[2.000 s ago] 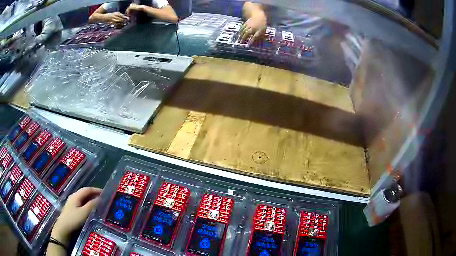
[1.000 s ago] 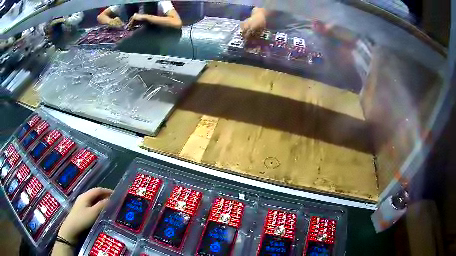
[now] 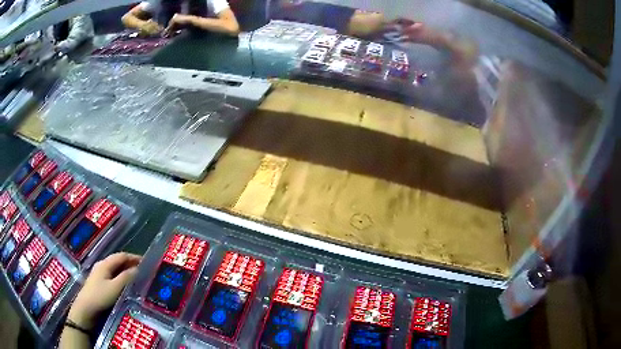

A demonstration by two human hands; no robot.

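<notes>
A clear tray (image 3: 320,268) lies nearest, cut off by the bottom edge. Red keypad phones (image 3: 226,293) with black screens and blue marking sit in its pockets. My left hand (image 3: 102,290) is at the tray's left rim, fingers curled against it, with a dark band on the wrist. Its fingertips are partly hidden. A second clear tray (image 3: 129,228) of similar phones lies to the left, tilted in view. My right hand is not in view.
A plywood board (image 3: 395,198) lies beyond the white edge strip, with a grey board (image 3: 150,140) bearing crumpled clear film at left. A white bottle (image 3: 523,293) stands at right. Workers' arms (image 3: 204,24) and phone trays (image 3: 354,58) are across the bench.
The view has shifted slightly. Across the bench, a worker's hand has moved right, off the phone tray. My left hand stays at the near tray's left rim.
</notes>
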